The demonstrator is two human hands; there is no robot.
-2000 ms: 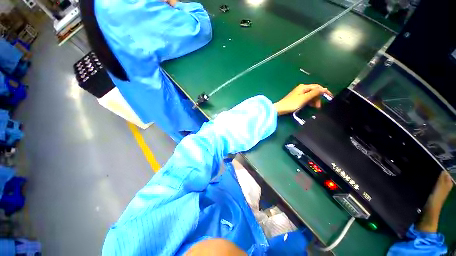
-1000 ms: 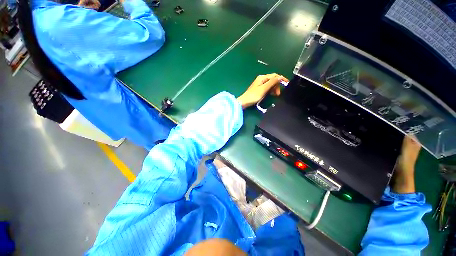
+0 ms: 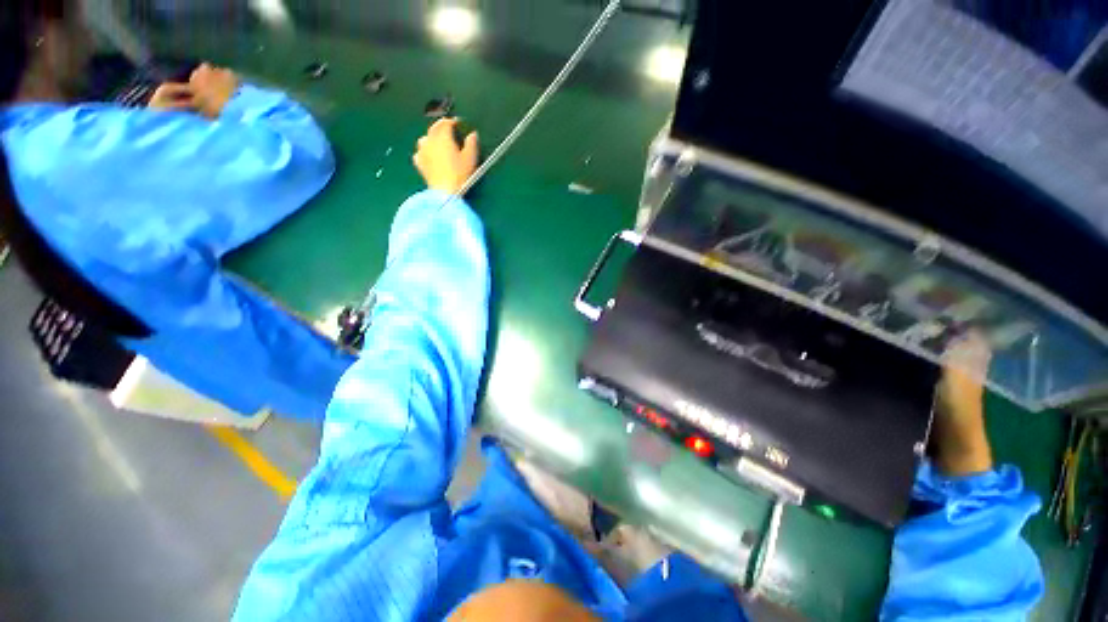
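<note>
The black machine base (image 3: 766,389) lies on the green bench, with red digits and a glowing red switch on its front edge. My left hand (image 3: 447,156) is stretched out over the bench at a small black part (image 3: 440,108); its fingertips reach the part, but blur hides whether they grip it. My right hand (image 3: 966,371) is at the right side of the base, partly behind the clear guard (image 3: 838,261); its fingers are blurred and I cannot tell if they hold anything.
More small black parts (image 3: 374,82) lie on the far bench. A pale line (image 3: 547,95) crosses the bench to a dark fitting (image 3: 351,323). Another person's blue sleeve (image 3: 273,152) is at left. Loose wires (image 3: 1072,480) are at right. A silvery handle (image 3: 604,275) stands left of the base.
My left hand has left the machine's left handle and moved away over the bench to the small black part. My right hand stays at the base's right side. The view has shifted.
</note>
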